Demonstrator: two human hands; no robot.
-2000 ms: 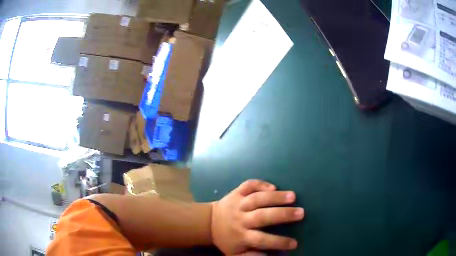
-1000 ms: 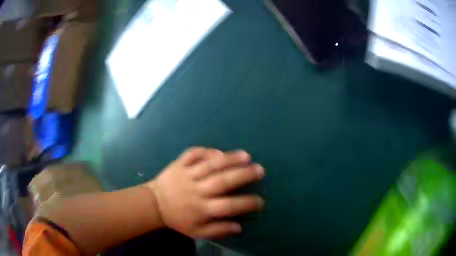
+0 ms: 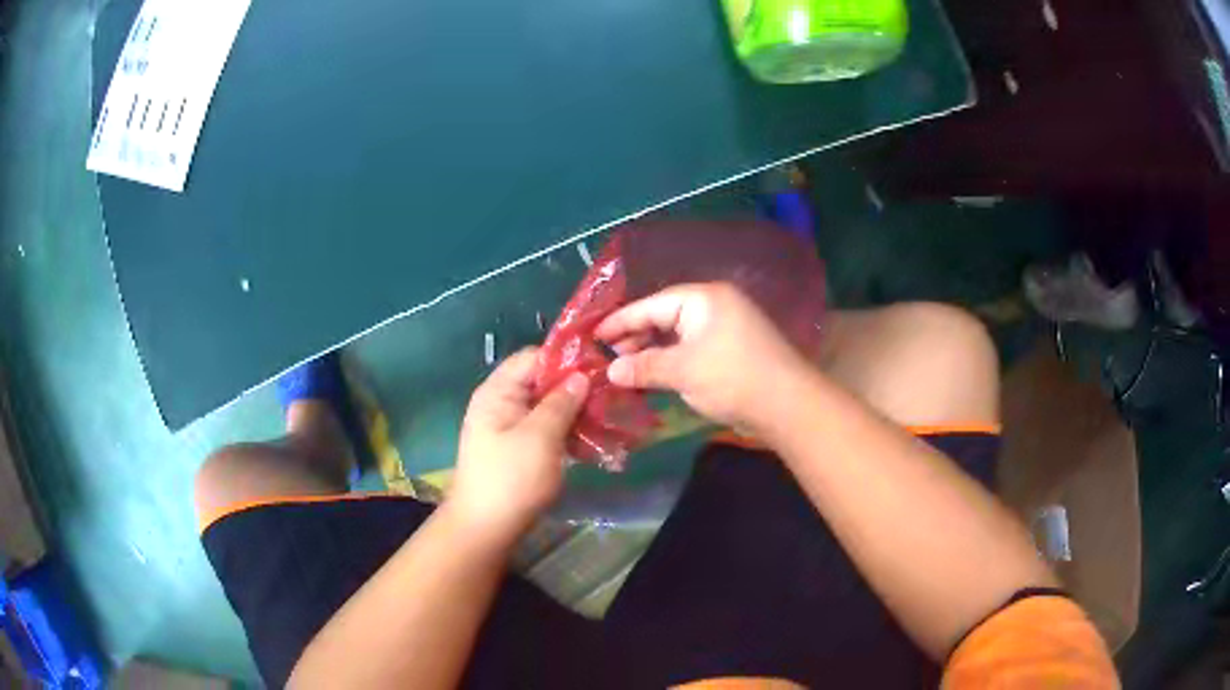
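A red translucent plastic bag (image 3: 715, 263) is held over my lap, just in front of the table's near edge. My left hand (image 3: 513, 438) grips the bag's crumpled left side between thumb and fingers. My right hand (image 3: 701, 353) is at the bag's opening, its thumb and fingers pinching near a small dark spot. Whether that spot is a separate piece cannot be told. What lies inside the bag is not clear.
The dark green table (image 3: 405, 175) with rounded corners lies ahead. A white printed sheet (image 3: 162, 95) is at its far left, and a green-labelled bottle (image 3: 817, 34) near its right corner. A brown cardboard piece (image 3: 1066, 472) is on the floor at right. Small white scraps dot the floor.
The view has swung down to the lap. My left hand has left the tabletop and now holds the red bag. My right hand and the bag have come into view; the phone and paper stack are out of it.
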